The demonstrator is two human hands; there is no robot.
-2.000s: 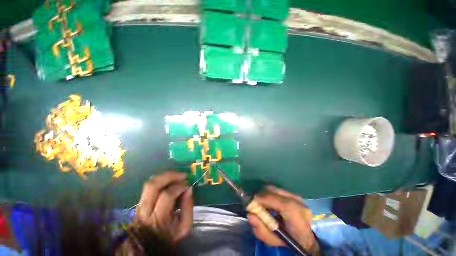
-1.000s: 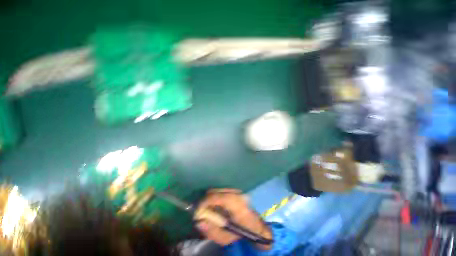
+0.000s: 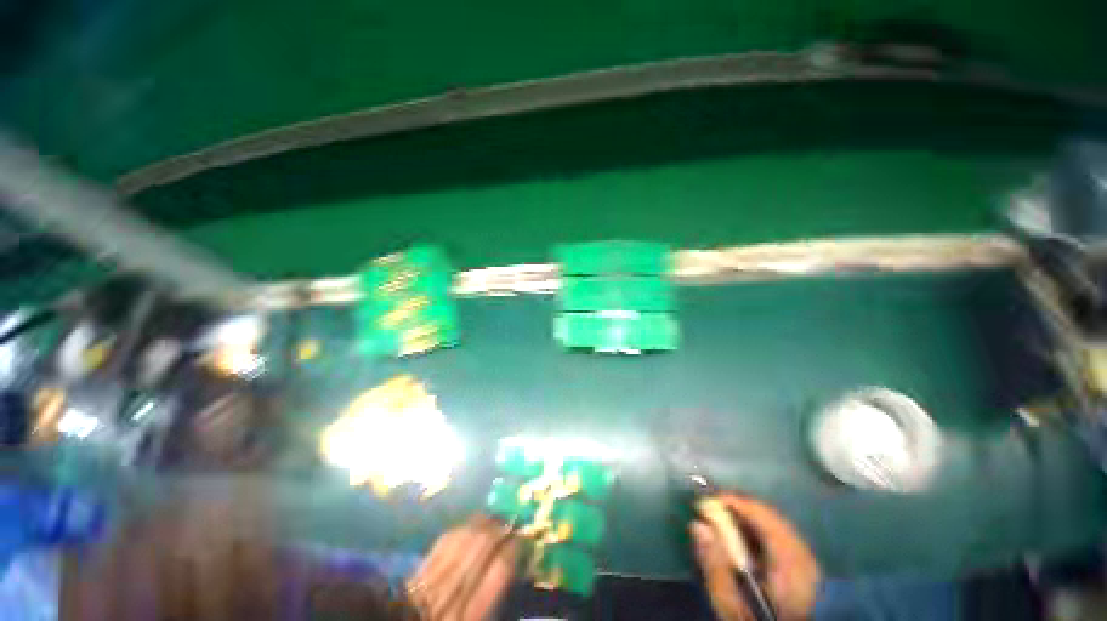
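The green PCB panel (image 3: 585,524) lies in front of me with orange flex circuits (image 3: 552,491) down its middle. My left hand (image 3: 467,570) is at its left edge with fingers bent together; blur hides whether solder wire is in them. My right hand (image 3: 759,558) holds the soldering iron (image 3: 726,534) by its tan grip, to the right of the panel. The iron's tip points up and left over the mat, apart from the panel. The picture is blurred.
A bright orange-yellow pile of flex circuits (image 3: 391,439) lies left of the panel. Behind are a stack with orange strips (image 3: 408,301) and a bare green stack (image 3: 617,295). The whitish tub (image 3: 876,439) stands right. Blurred dark equipment is at the far left.
The view has swung right, then back left and further up. The iron, over the panel two seconds ago, is now to its right. The left hand, out of sight one second ago, shows again.
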